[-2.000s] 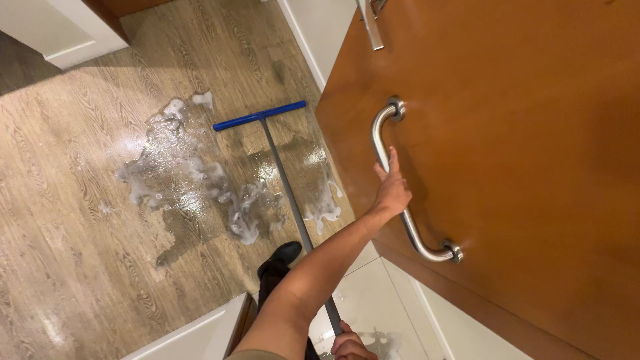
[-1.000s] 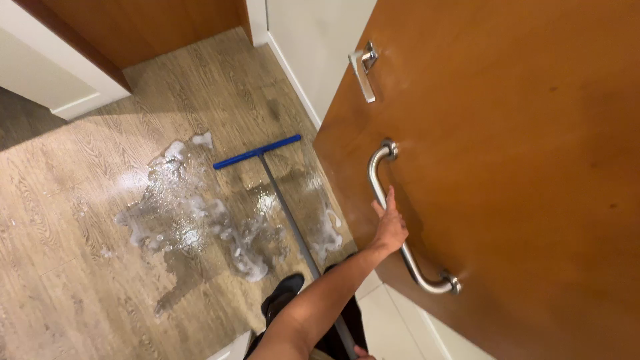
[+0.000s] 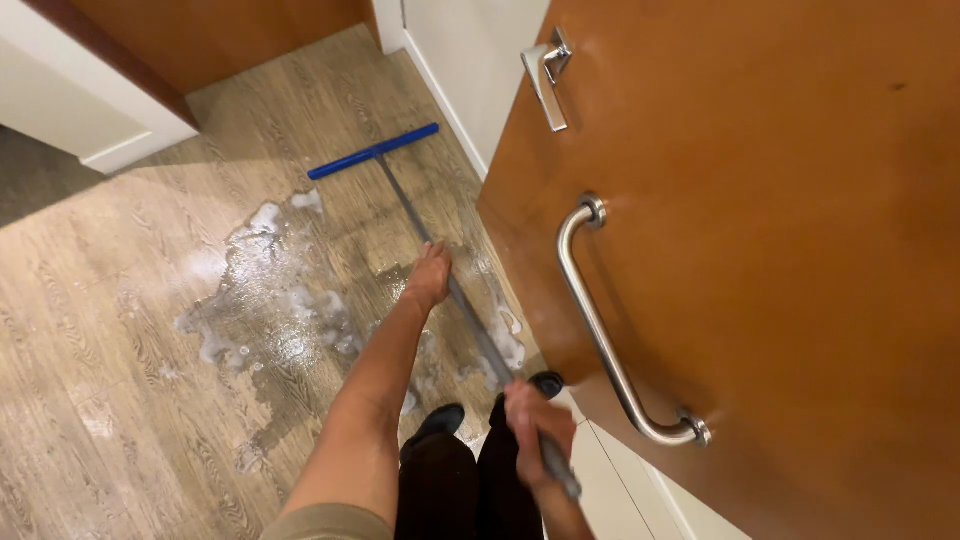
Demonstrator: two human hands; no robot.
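A floor squeegee with a blue head (image 3: pixel 373 152) and a grey pole (image 3: pixel 480 334) reaches across the wood-look floor. Around the middle of the pole my left hand (image 3: pixel 430 276) is closed. My right hand (image 3: pixel 538 429), slightly blurred, grips the pole close to its end. The blue head rests on the floor beyond a puddle of soapy water (image 3: pixel 289 300), which lies left of the pole. More foam (image 3: pixel 508 337) lies to the right of the pole, beside the door edge.
On the right stands a brown wooden door (image 3: pixel 757 225) with a steel pull bar (image 3: pixel 600 330) and a lever handle (image 3: pixel 547 86). A white wall corner (image 3: pixel 142 150) juts in at upper left. My black shoes (image 3: pixel 442 421) stand near light tiles (image 3: pixel 607 472).
My left hand has let go of the door's pull bar and now holds the squeegee pole. The blue head has moved farther away across the floor, past the foam.
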